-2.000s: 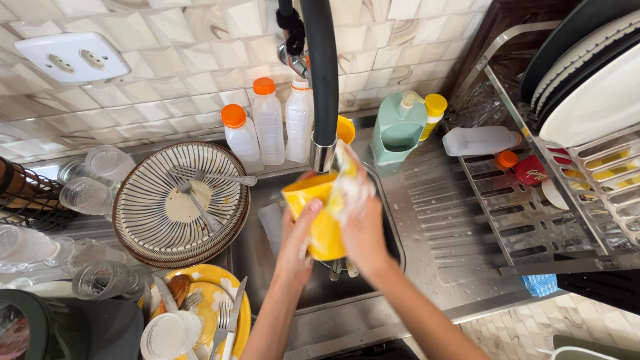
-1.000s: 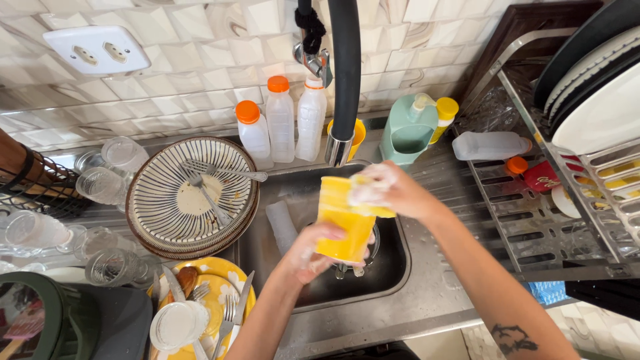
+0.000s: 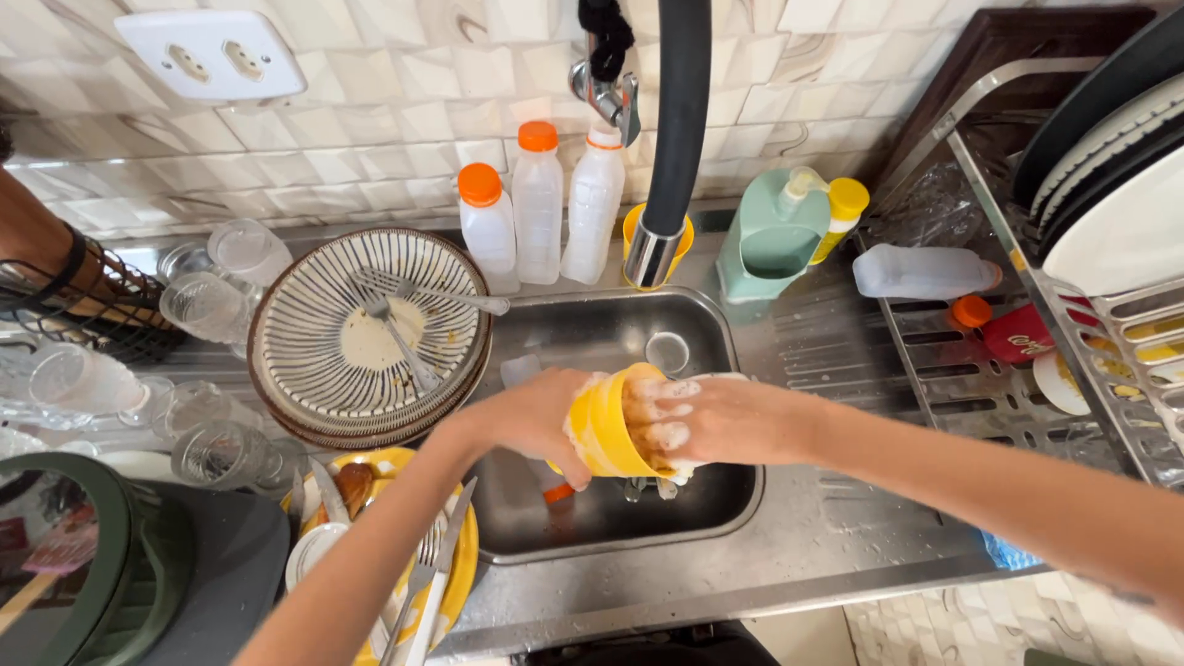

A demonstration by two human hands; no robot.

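A soapy yellow plastic cup (image 3: 606, 427) lies tilted on its side over the sink, its mouth facing right. My left hand (image 3: 536, 416) grips it around the base end. At the cup's mouth is my right hand (image 3: 708, 421), covered in suds, its fingers reaching to the opening; a whitish, foamy item shows partly behind and below that hand, its kind hard to tell. Beneath them is the stainless steel sink basin (image 3: 712, 333), with an orange cap (image 3: 559, 493) and some utensils partly hidden. The black faucet hose with a metal spout (image 3: 653, 261) hangs just behind.
Stacked striped plates (image 3: 370, 338) with forks stand left of the basin, near several glasses (image 3: 217, 453) and a yellow plate (image 3: 462, 555) with cutlery. Behind are plastic bottles (image 3: 536, 208) and a green soap dispenser (image 3: 772, 236). A metal dish rack (image 3: 990, 194) stands right.
The cup has gone from roughly upright to lying sideways. My right hand has moved from beside the cup's upper edge to its mouth. My left hand still holds the cup.
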